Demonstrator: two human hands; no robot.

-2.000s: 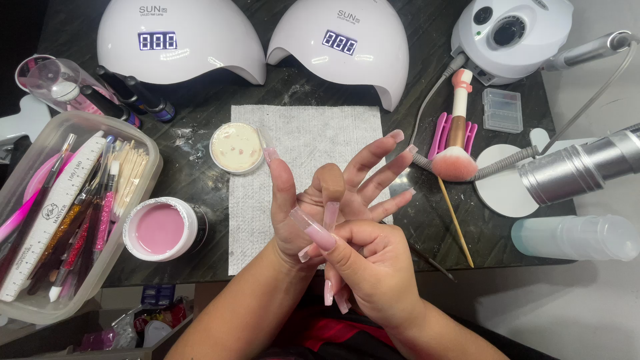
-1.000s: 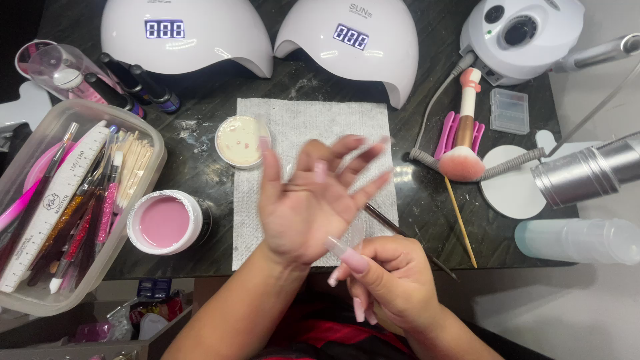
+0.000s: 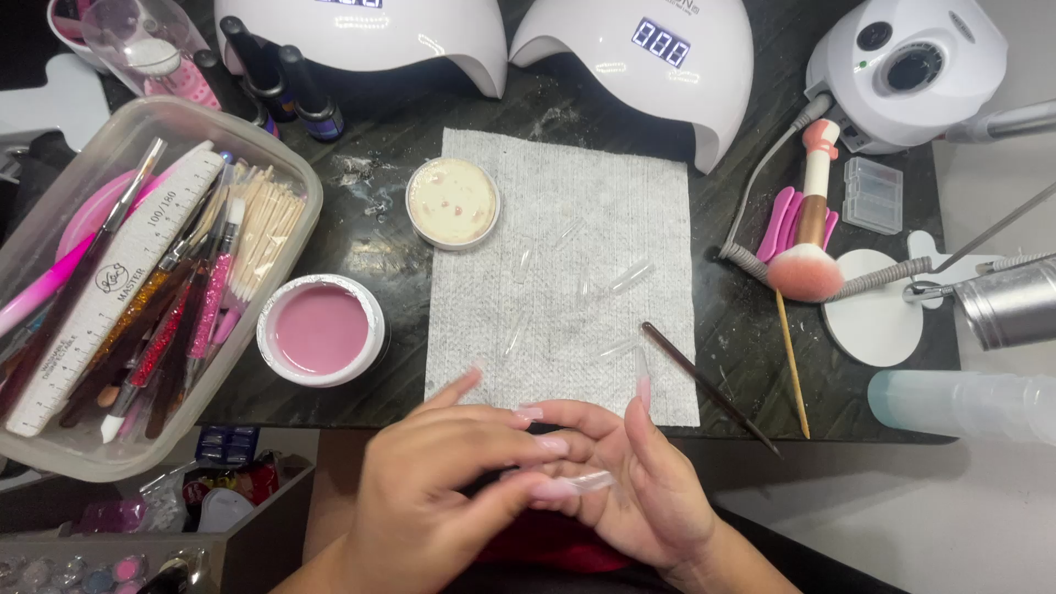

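Note:
My left hand [image 3: 462,470], back upward, meets my right hand [image 3: 652,487] at the near edge of the paper towel [image 3: 478,330]. Its fingertips touch or overlap the curled fingers of my right hand, whose palm shows. A long clear nail tip [image 3: 594,480] extends from my left thumb. Another clear tip [image 3: 642,371] stands up from my right thumb. Whether anything small sits between the left fingers is hidden. Several loose clear nail tips [image 3: 633,278] lie on the towel. A thin dark brush or stick [image 3: 709,388] rests across its right edge.
An open jar of pink gel [image 3: 322,330] and a round cream-filled container [image 3: 453,203] stand left of the towel. A plastic bin [image 3: 305,190] of files and brushes is farther left. Behind are two nail lamps [image 3: 643,74]; right are a nail drill unit [image 3: 907,66], a fluffy brush [image 3: 806,271] and a wooden stick [image 3: 792,363].
My left hand, palm showing with fingers spread before, has turned back upward and come down beside my right hand. My right hand has turned to show its palm and has its thumb raised.

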